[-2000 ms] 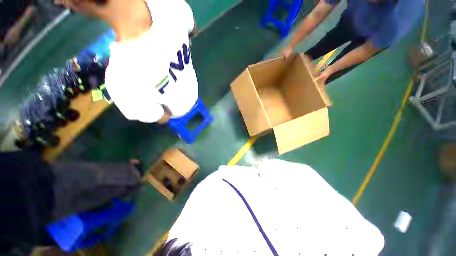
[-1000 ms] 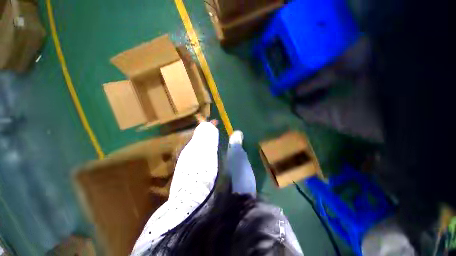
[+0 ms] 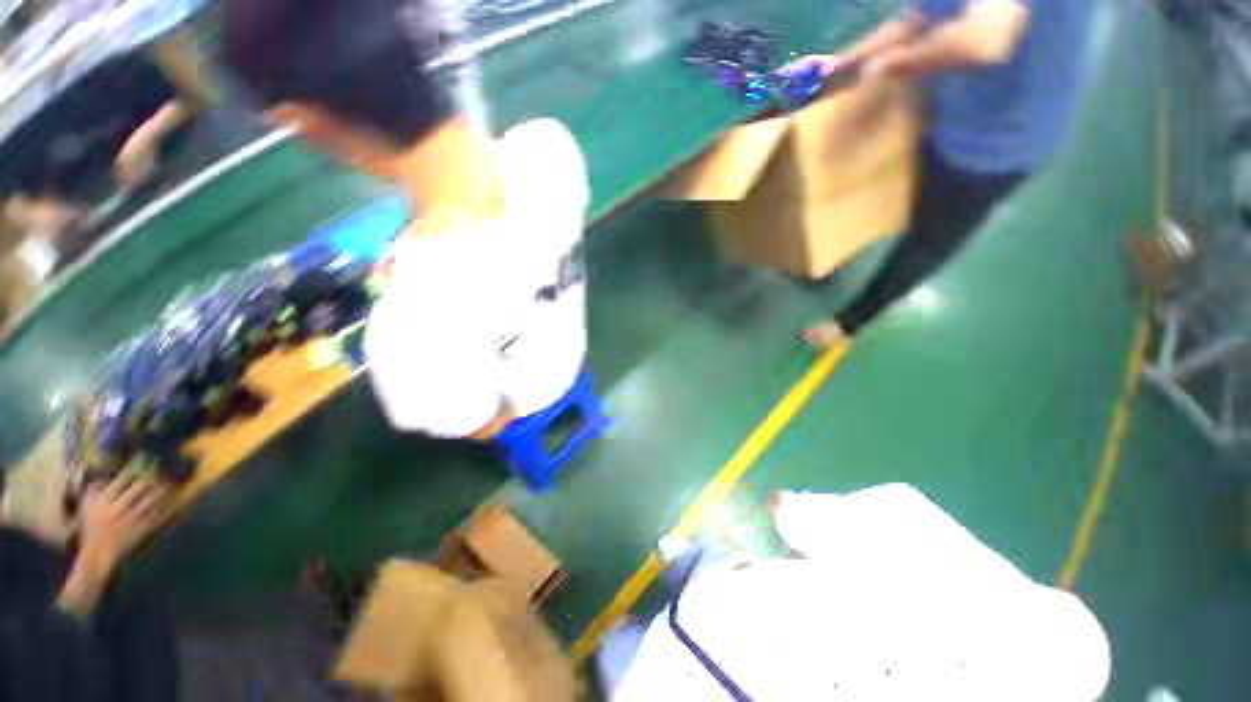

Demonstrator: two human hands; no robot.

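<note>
A brown carton (image 3: pixel 460 634) with raised flaps lies low in the view, left of my white-clad body; it is blurred. A smaller open carton (image 3: pixel 510 551) shows just behind it. My left hand is not visible. At the end of a white sleeve, a small blurred skin-toned patch may be part of my right hand (image 3: pixel 779 503); its fingers cannot be made out and nothing is seen in it.
A person in white sits on a blue stool (image 3: pixel 556 433) beside the green bench (image 3: pixel 624 103). Dark parts (image 3: pixel 220 370) are piled there. A person in blue stands by a large carton (image 3: pixel 858 172). Another person's hand (image 3: pixel 121 510) is at left. Yellow lines (image 3: pixel 782 414) cross the floor.
The view has swung from the floor cartons back up to the bench and people. Compared with two seconds ago, the large carton is beside the bench and another carton stands at lower left.
</note>
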